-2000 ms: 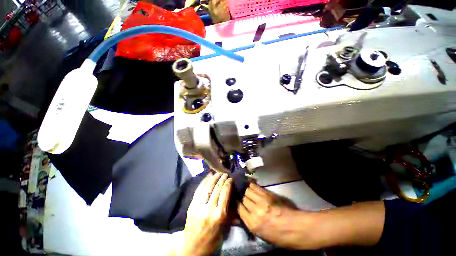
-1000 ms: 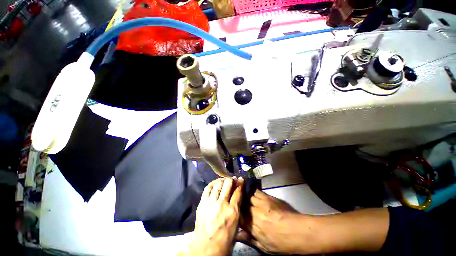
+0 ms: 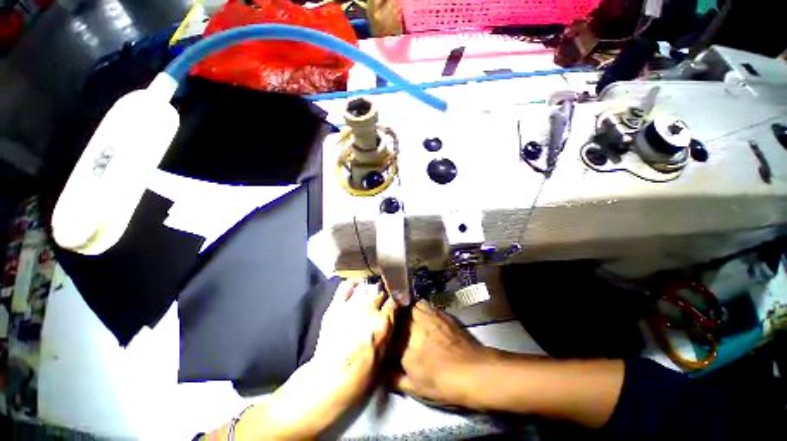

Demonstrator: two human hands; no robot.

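Note:
The white sewing machine (image 3: 552, 207) spans the upper right, its needle area just beyond my fingertips. A black fabric panel (image 3: 246, 293) lies flat left of the needle area and runs under my left hand. My left hand (image 3: 354, 332) lies on the cloth with its fingertips at the presser foot area. My right hand (image 3: 436, 353) is close beside it, fingers bent on dark bunched cloth between the hands. The foot and needle are mostly hidden. A ribbed dial (image 3: 472, 295) sits just right of the needle area.
A white lamp (image 3: 116, 168) on a blue neck hangs at left over a black notched piece (image 3: 138, 276). More black cloth (image 3: 250, 129) lies behind. A red plastic bag (image 3: 276, 47) and pink basket (image 3: 500, 13) are at the back. Orange-yellow and red loops (image 3: 686, 323) lie at far right.
The view has shifted, so the machine sits slightly further right. My left hand has moved left and forward, showing more forearm and a wrist bangle. The flat panel has shifted a little left.

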